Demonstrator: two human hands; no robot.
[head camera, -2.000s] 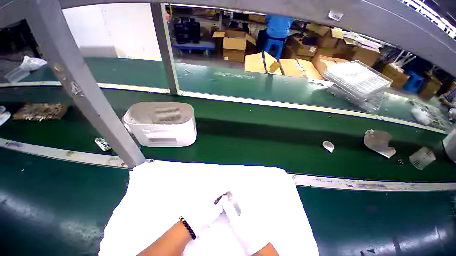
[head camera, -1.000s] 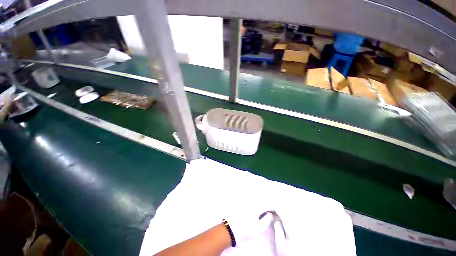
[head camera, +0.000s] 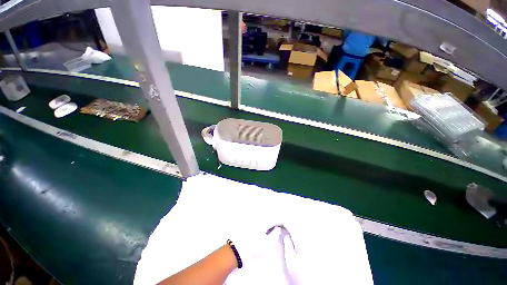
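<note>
A bright white sheet (head camera: 194, 222) lies in front of me, so overexposed that detail on it is lost. My left hand (head camera: 258, 255), in a white glove with a dark beaded bracelet at the wrist, is closed near the sheet's middle. A small part (head camera: 289, 239) at its fingertips shows only as thin dark and grey curved lines; its shape is washed out. My right hand (head camera: 292, 270), also in white, is close beside it on the right and blends into the sheet. Its fingers cannot be made out.
The green belt (head camera: 344, 172) beyond the sheet carries a white housing shell (head camera: 247, 145), a small white cap (head camera: 430, 196), a grey-white bracket (head camera: 480, 200), two oval covers (head camera: 64, 106) and a brownish speckled patch (head camera: 114, 109). A grey post (head camera: 161, 106) stands at the sheet's back left edge.
The view has swung left, then partly back right. The housing shell and small cap sit further right relative to the post and sheet. Both hands stay together; the right forearm no longer shows.
</note>
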